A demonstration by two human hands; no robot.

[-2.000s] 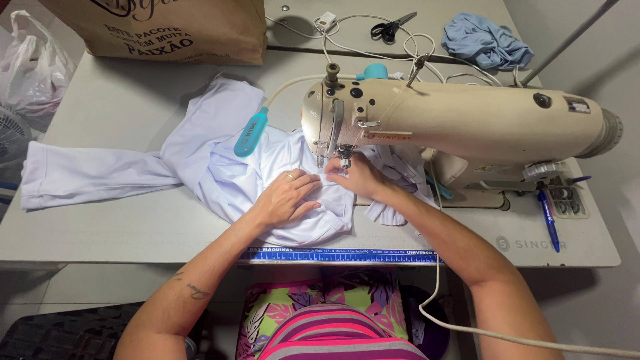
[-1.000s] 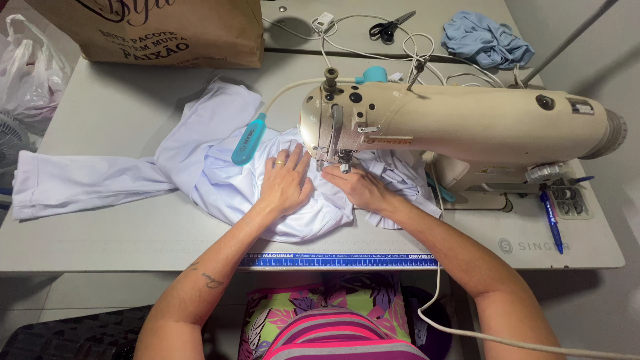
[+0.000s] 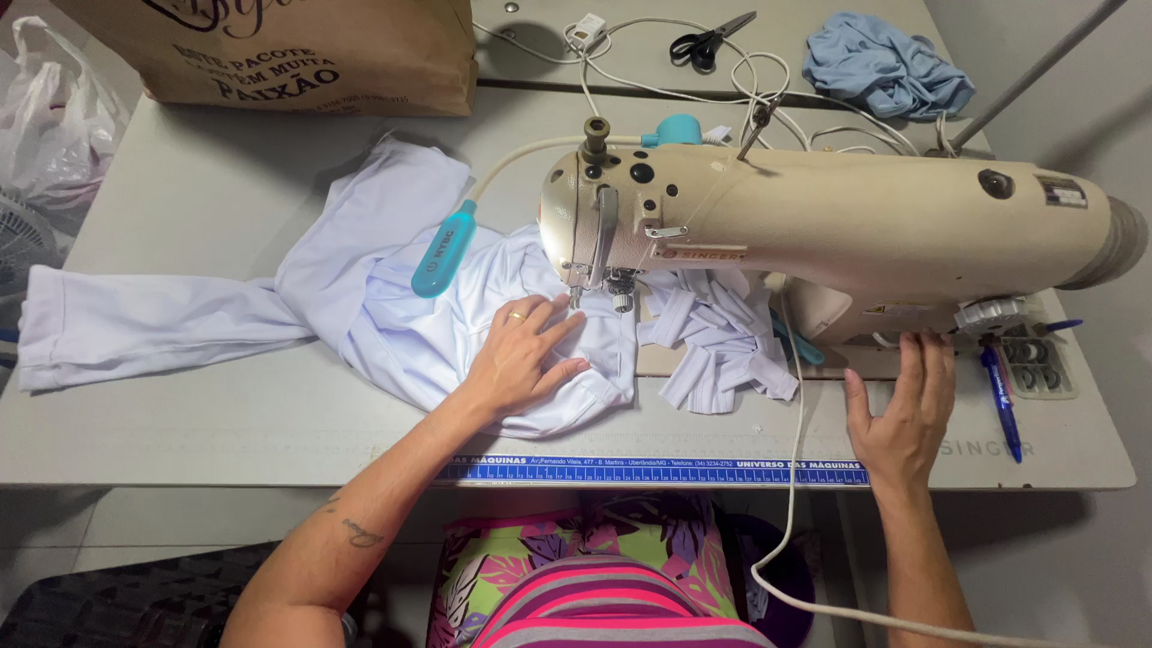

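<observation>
A cream Singer sewing machine (image 3: 837,207) stands across the table, its needle area above a white garment (image 3: 405,297). My left hand (image 3: 526,355) lies flat on the garment, fingers spread, just left of the presser foot (image 3: 576,297). My right hand (image 3: 904,414) is off the cloth, with its fingertips by the reverse lever (image 3: 886,339) at the machine's base; nothing shows in its grasp. Between the hands lies a pile of white fabric strips (image 3: 720,342). A turquoise gooseneck lamp (image 3: 443,252) hangs over the garment.
Black-handled scissors (image 3: 711,43), a bundle of blue cloth (image 3: 882,67) and loose cables lie behind the machine. A paper bag (image 3: 315,63) stands at the back left. A blue pen (image 3: 1001,400) lies at the right, a blue ruler strip (image 3: 657,471) along the front edge.
My right hand has moved right, from beside the presser foot to the machine's base, uncovering the fabric strips. My left hand remains on the garment.
</observation>
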